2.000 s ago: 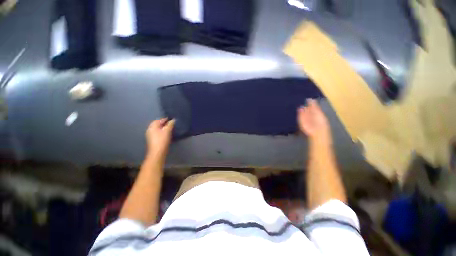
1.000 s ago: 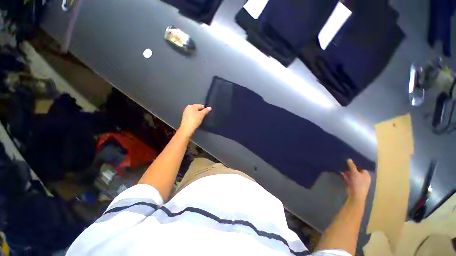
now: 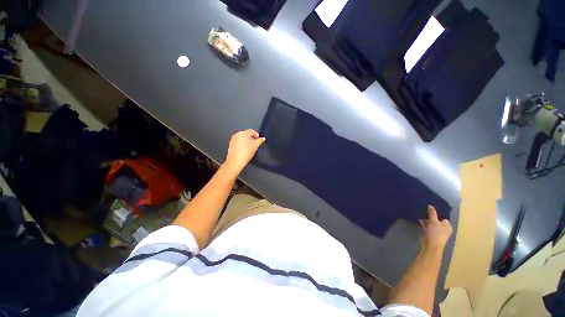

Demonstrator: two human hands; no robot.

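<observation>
A long dark fabric piece point(image 3: 347, 164) lies flat on the grey table point(image 3: 167, 105), slanting from upper left to lower right. A darker band crosses its left end. My left hand point(image 3: 243, 148) pinches the front-left edge between thumb and fingers. My right hand point(image 3: 435, 227) touches the right end with an extended finger, over the cloth's edge; it does not visibly grip it. A tan card pattern point(image 3: 477, 217) with a small hole lies just right of my right hand.
A white chalk disc point(image 3: 183, 61) and a shiny mottled weight point(image 3: 228, 46) lie upper left. Dark bundles point(image 3: 455, 80) with white labels lie at the back. A silver-white cutter point(image 3: 533, 121) and shears point(image 3: 510, 244) are at right. A red bundle point(image 3: 155, 179) is below the table.
The view has turned so the table now slants, with more floor at left. My left hand still holds the cloth's left end. My right hand has moved onto the cloth's right end.
</observation>
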